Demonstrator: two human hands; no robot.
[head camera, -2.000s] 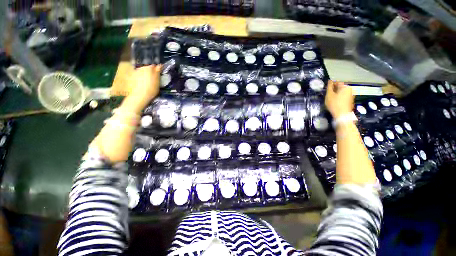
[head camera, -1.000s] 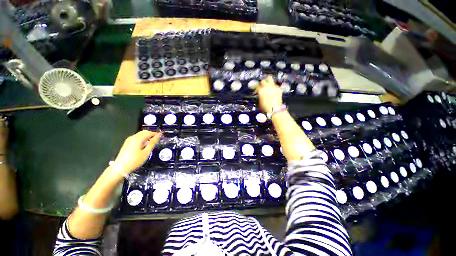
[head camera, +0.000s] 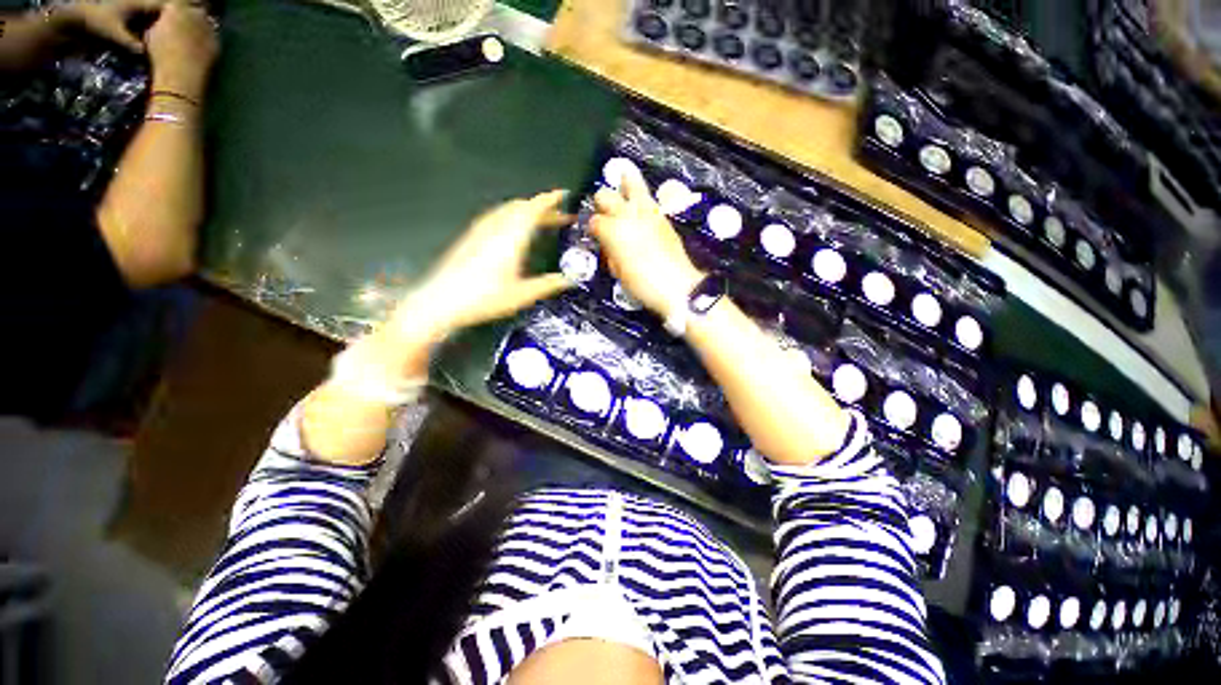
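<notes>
A black tray (head camera: 803, 319) with rows of white round-faced units (head camera: 777, 241) lies tilted across the bench in front of me, with clear crinkled film between the rows. My right hand (head camera: 643, 248) is over the tray's left end, its fingertips down at the units of the far row. Whether it grips one cannot be told. My left hand (head camera: 489, 268) is blurred, just left of the tray, thumb and fingers apart, with nothing seen in it. My right forearm hides part of the middle and near rows.
Another tray of discs (head camera: 1091, 462) lies at right. A further black tray (head camera: 1058, 147) lies beyond, beside a blister tray (head camera: 750, 51) on a tan board (head camera: 696, 110). A fan (head camera: 435, 11) and a dark disc-bearing piece (head camera: 458, 59) are far left. Another person's arm (head camera: 158, 167) is upper left.
The view has turned and shifted left. My right hand has left the far tray and is at the near tray's left end. The raised tray seen earliest now lies beyond, beside the blister tray.
</notes>
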